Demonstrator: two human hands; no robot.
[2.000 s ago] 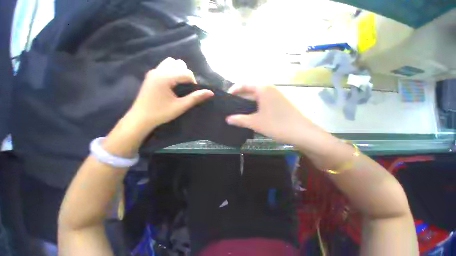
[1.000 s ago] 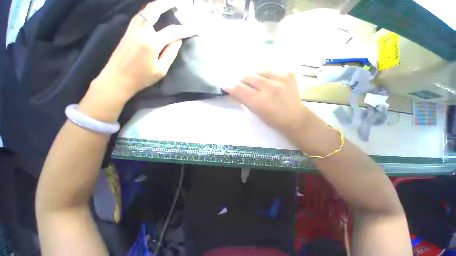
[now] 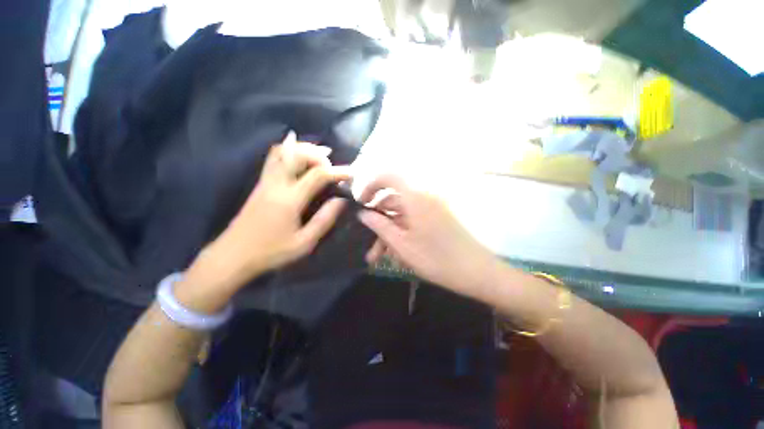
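A large limp black garment piece [image 3: 201,109] covers the left of the table and hangs over its front edge toward the lap. My left hand [image 3: 293,197] pinches its edge near the middle. My right hand [image 3: 410,230] pinches the same dark edge just to the right, the fingertips of both hands close together. The exact fold between the fingers is blurred. The presser foot and needle area [image 3: 427,33] is washed out by lamp glare behind the hands.
Crumpled grey scraps [image 3: 616,197] lie right of my right hand, with blue-handled snips [image 3: 591,123] behind them. A yellow patch [image 3: 656,107] is near the machine base. The green table edge [image 3: 653,292] runs below; a red basket [image 3: 637,331] is underneath at right.
Both hands have come together and lower from the machine area, my left hand moving right and down. The cloth edge has come back toward me and hangs over the table's front edge.
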